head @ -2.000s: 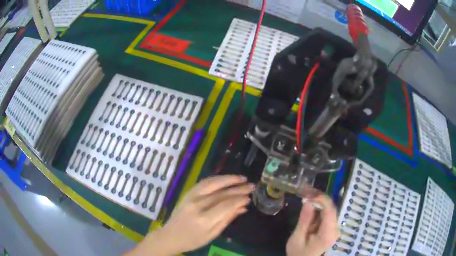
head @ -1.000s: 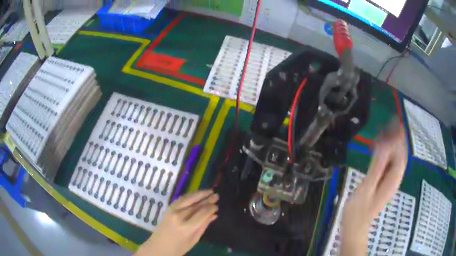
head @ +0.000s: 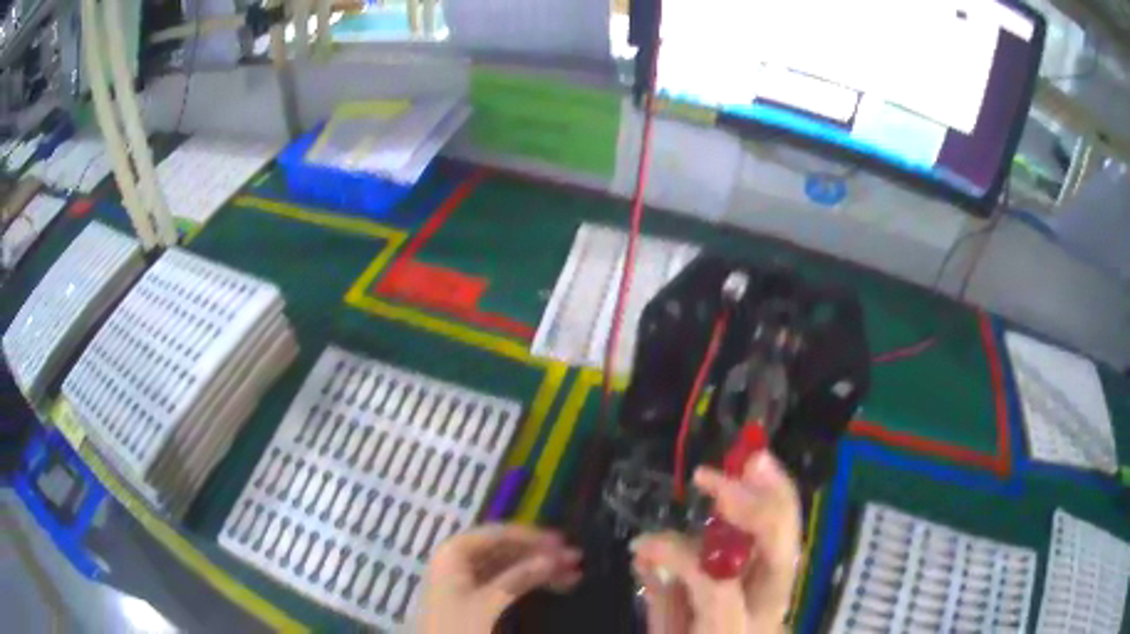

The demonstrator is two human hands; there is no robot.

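My right hand [head: 744, 545] is closed around the red grip [head: 729, 549] of the toggle clamp lever, which is pulled down toward me over the front of the black test fixture [head: 812, 359]. My left hand [head: 502, 570] is at the fixture's left front, fingers bent and close together; whether it holds anything cannot be told. The clear block [head: 638, 495] on the fixture shows partly between the hands. The nest is hidden by my hands. A red test lead [head: 694, 415] loops over the fixture.
The left tray [head: 372, 483] lies beside a purple strip [head: 507, 493]. A tray stack [head: 180, 359] is at far left. The right tray [head: 936, 576] lies beside blue tape. A spare tray [head: 607, 297] is behind the fixture. A monitor [head: 855, 87] and blue bin [head: 347, 180] are at the back.
My right hand has moved from above the right tray to the lever grip, and the lever has swung from upright to down toward me. The view has tilted up, showing more monitor.
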